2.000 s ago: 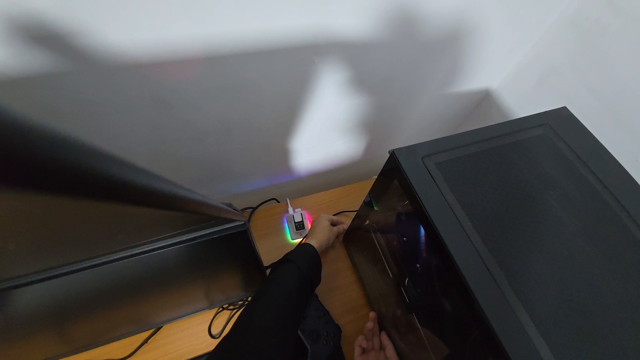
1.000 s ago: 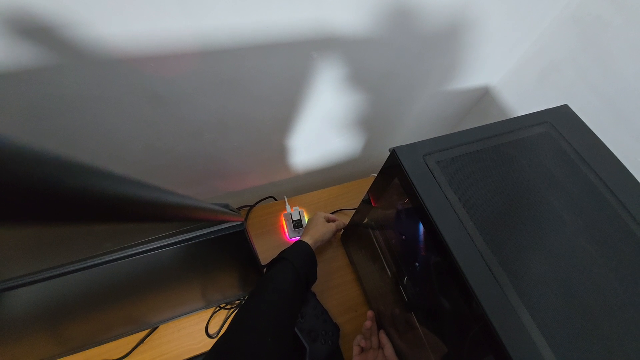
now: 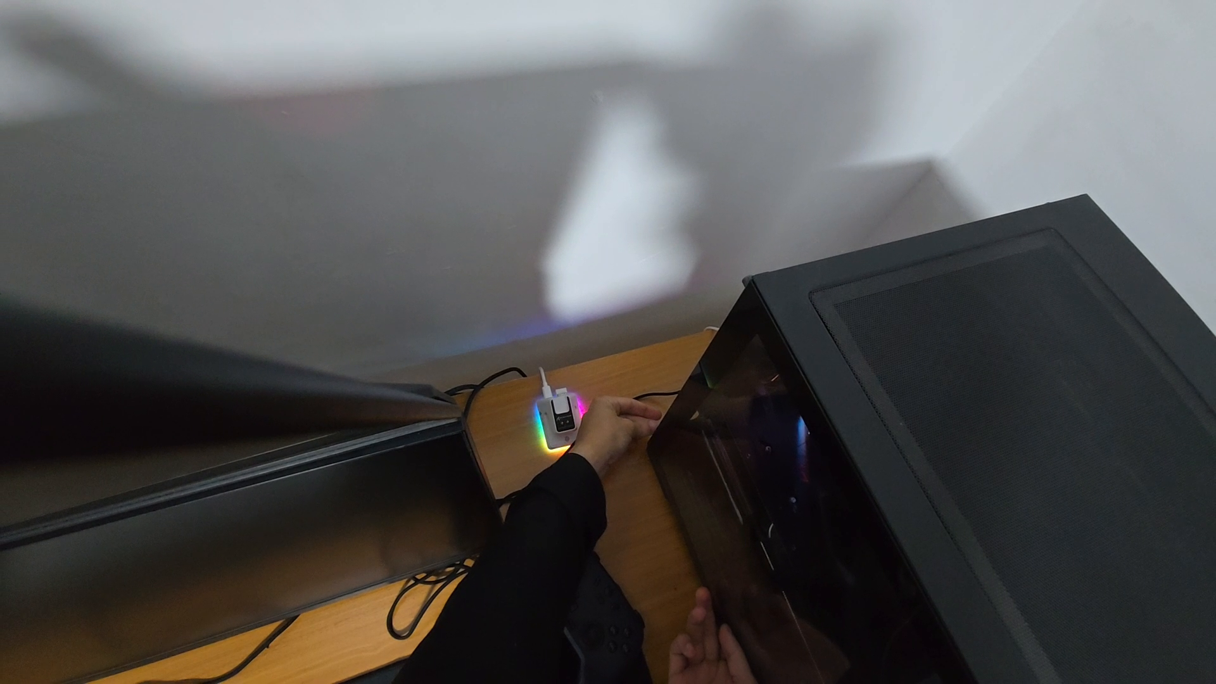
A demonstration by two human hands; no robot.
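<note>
My left hand (image 3: 617, 429), in a black sleeve, reaches across the desk to the far lower corner of a black computer case (image 3: 950, 427) with a dark glass side panel (image 3: 760, 484). Its fingertips are at the panel's lower edge; whether they grip anything is hidden. Just left of this hand lies a small white device (image 3: 560, 418) with a rainbow-lit rim, a dark face and a white cable (image 3: 543, 380). My right hand (image 3: 708, 651) is partly in view at the bottom, fingers slightly apart beside the near lower edge of the panel, with nothing visible in them.
A black monitor-like panel (image 3: 247, 551) stands at left, with a large blurred dark object (image 3: 171, 380) above it. Black cables (image 3: 408, 608) lie on the wooden desk (image 3: 646, 532). A black game controller (image 3: 608, 632) is beside my left forearm. A wall (image 3: 427, 209) rises behind.
The coloured light around the white device's rim has changed. Both hands remain in nearly the same places beside the computer case.
</note>
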